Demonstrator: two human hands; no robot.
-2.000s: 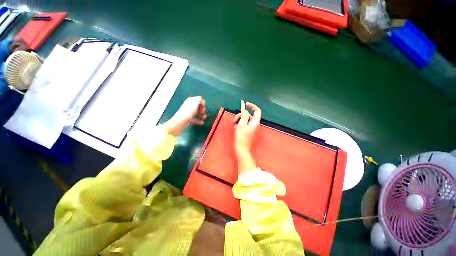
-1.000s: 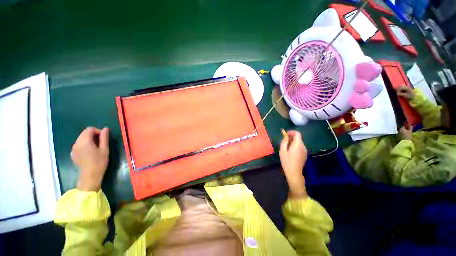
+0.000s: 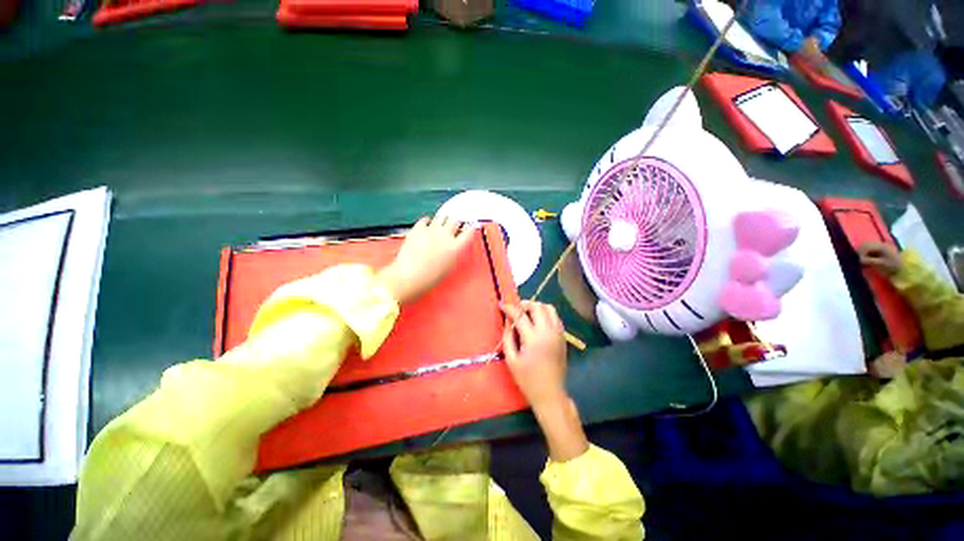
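Observation:
A thin black bezel frame (image 3: 220, 301) lies on a red-orange foam pad (image 3: 307, 435). My left hand (image 3: 423, 259) reaches across the pad, fingertips at the frame's top right corner; whether it grips anything is unclear. My right hand (image 3: 539, 343) is at the frame's right side, fingers bent, with a small yellow cutter (image 3: 574, 340) sticking out to the right. A thin tan adhesive strip (image 3: 552, 269) runs from near my right fingertips up across the fan. Its lower end is hidden by my fingers.
A white disc (image 3: 526, 248) lies beyond the pad's top right corner. A pink and white fan (image 3: 729, 190) stands right, with a cable curving below. White sheets with a black frame (image 3: 21, 338) lie left. Another person's yellow sleeve (image 3: 930, 306) shows far right. Red pads (image 3: 349, 13) are at the back.
My left hand has moved from left of the pad to the frame's top right corner. My right hand has come from beside the pad onto its right edge.

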